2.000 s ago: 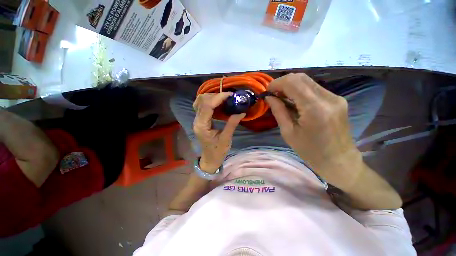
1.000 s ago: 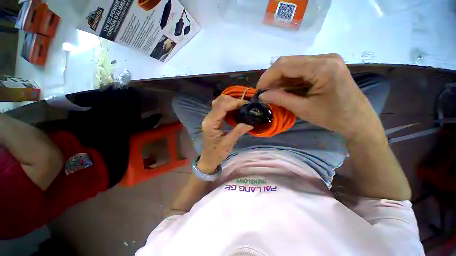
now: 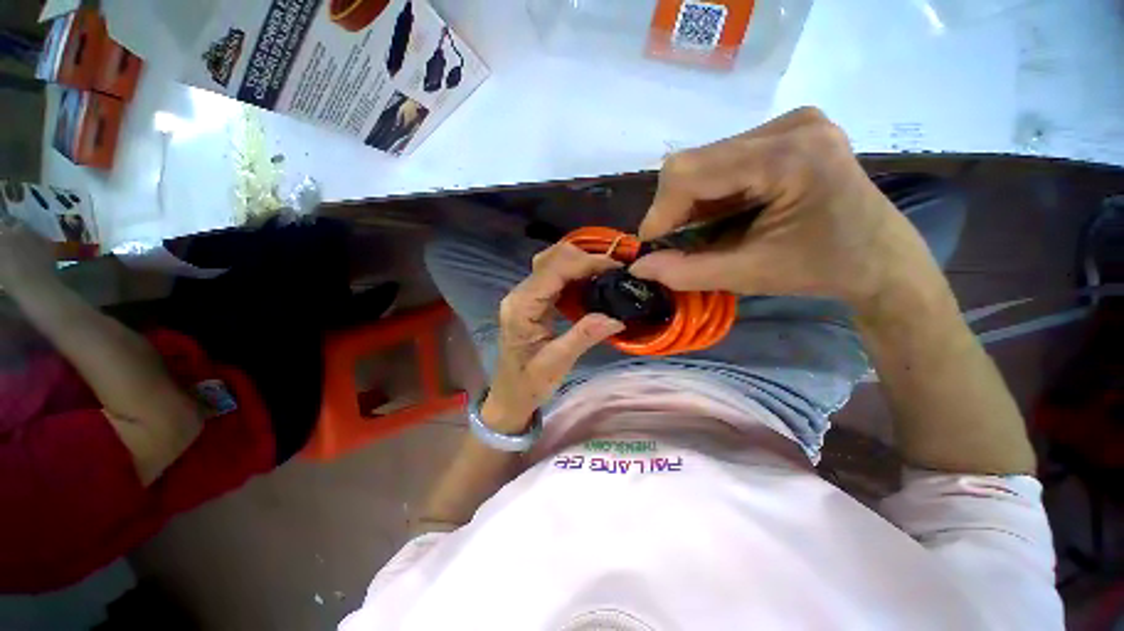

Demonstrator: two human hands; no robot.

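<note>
An orange coiled cord set (image 3: 699,323) is held above my lap, just below the table edge, with a pale tie across its top. Its black rounded plug end (image 3: 626,300) faces up inside the coil. My left hand (image 3: 539,323) grips the plug end between thumb and fingers. My right hand (image 3: 789,222) pinches a thin dark strip (image 3: 721,229), its tip at the top of the plug end. The strip is partly hidden by my fingers, so I cannot tell exactly what it is.
A printed retail box (image 3: 349,77) and a clear polybag with an orange QR label (image 3: 699,27) lie on the white table (image 3: 555,142). Small orange boxes (image 3: 89,127) stand at far left. A person in red (image 3: 86,456) sits at left, near a red stool (image 3: 385,370).
The coil and both hands have shifted slightly right and down. The right hand has tilted, showing more of the dark strip. The other person's arm at left has reached toward the table.
</note>
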